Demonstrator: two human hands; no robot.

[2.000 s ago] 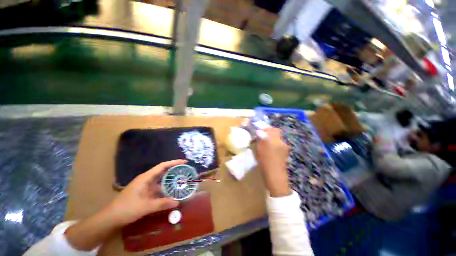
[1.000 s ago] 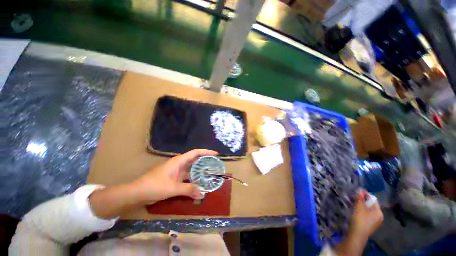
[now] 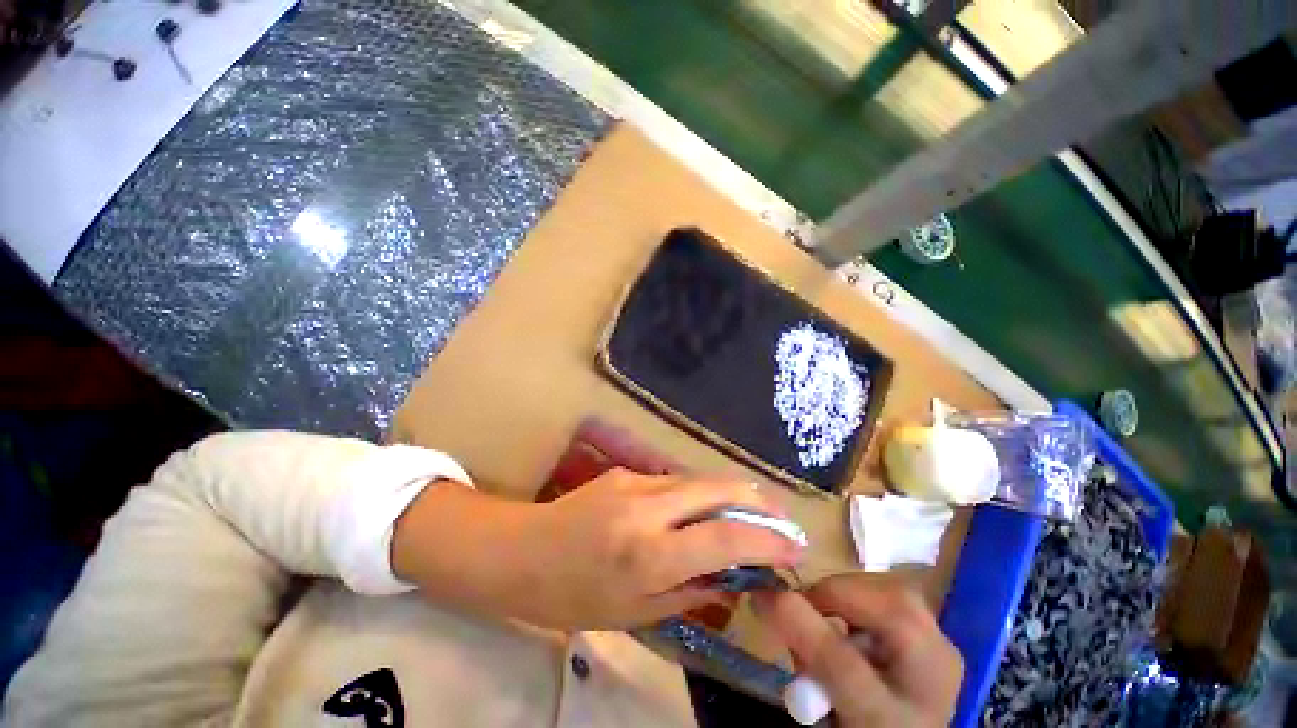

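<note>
My left hand (image 3: 640,548) holds the pale round spoked part (image 3: 761,526), seen nearly edge-on between the fingers, with a dark side facing my right hand. My right hand (image 3: 875,647) is close against it, fingertips at the part's dark side. A chunky white handle end (image 3: 807,700) sticks out below the right fingers. The tool's tip is hidden. The red-brown fixture (image 3: 586,458) lies mostly covered under my left hand. The black tray (image 3: 697,334) has a pile of small white parts (image 3: 822,395) at its right end.
A cream-white pot (image 3: 939,462) and a folded white cloth (image 3: 899,531) are right of the tray. A clear bag (image 3: 1045,458) overlaps the blue bin (image 3: 996,605) of dark parts. Bubble wrap (image 3: 356,213) covers the left. A metal post (image 3: 996,142) stands by the green belt (image 3: 740,100).
My right hand has come from over the blue bin to the spoked part. My left hand has turned the part edge-on. The view has shifted and rotated, showing more bubble wrap.
</note>
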